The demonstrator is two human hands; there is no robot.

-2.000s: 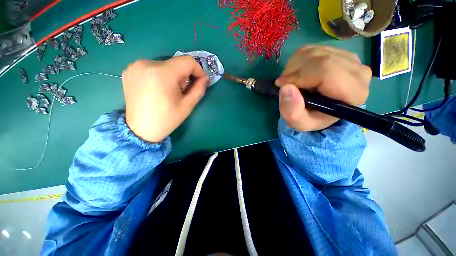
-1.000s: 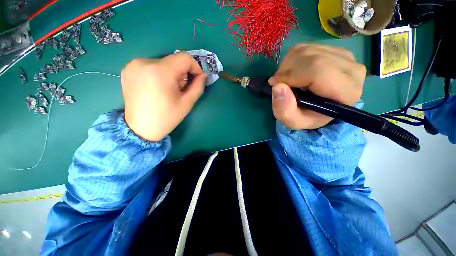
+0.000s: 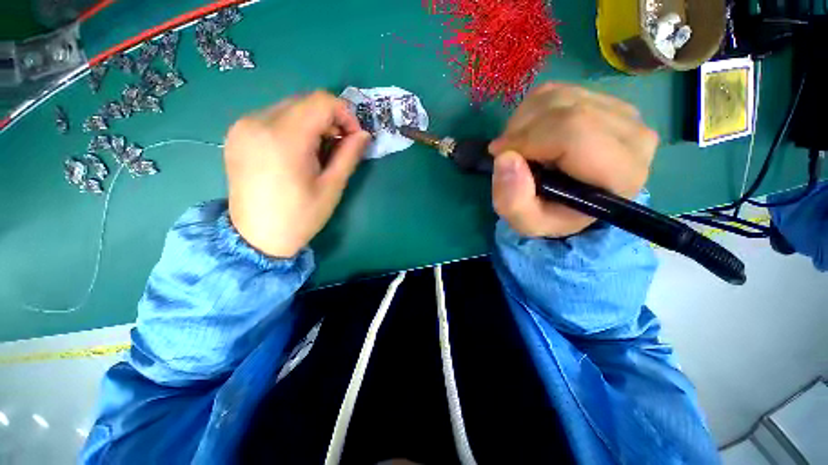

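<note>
A white pad [image 3: 394, 145] lies on the green mat with several small silver-grey components [image 3: 385, 113] on it. My right hand [image 3: 572, 159] grips the black soldering iron [image 3: 626, 212], its tip at the components on the pad. My left hand [image 3: 292, 168] is at the pad's left edge, thumb and forefinger pinched together. A thin pale solder wire [image 3: 105, 211] curves over the mat and runs to the left hand. The wire's end between the fingertips is too small to make out.
Loose components [image 3: 136, 91] lie at the upper left. A red wire pile [image 3: 504, 45] lies beyond the pad. A yellow-brown tub [image 3: 621, 36] holds whitish lumps; a yellow sponge [image 3: 726, 102] sits in a pale tray. Black cables [image 3: 758, 204] and another person's blue sleeve [image 3: 801, 223] are at right.
The view has shifted, so the mat's things appear further right. The pad shows more to the right of my left fingers. The iron's tip has moved left relative to the pad, onto its components.
</note>
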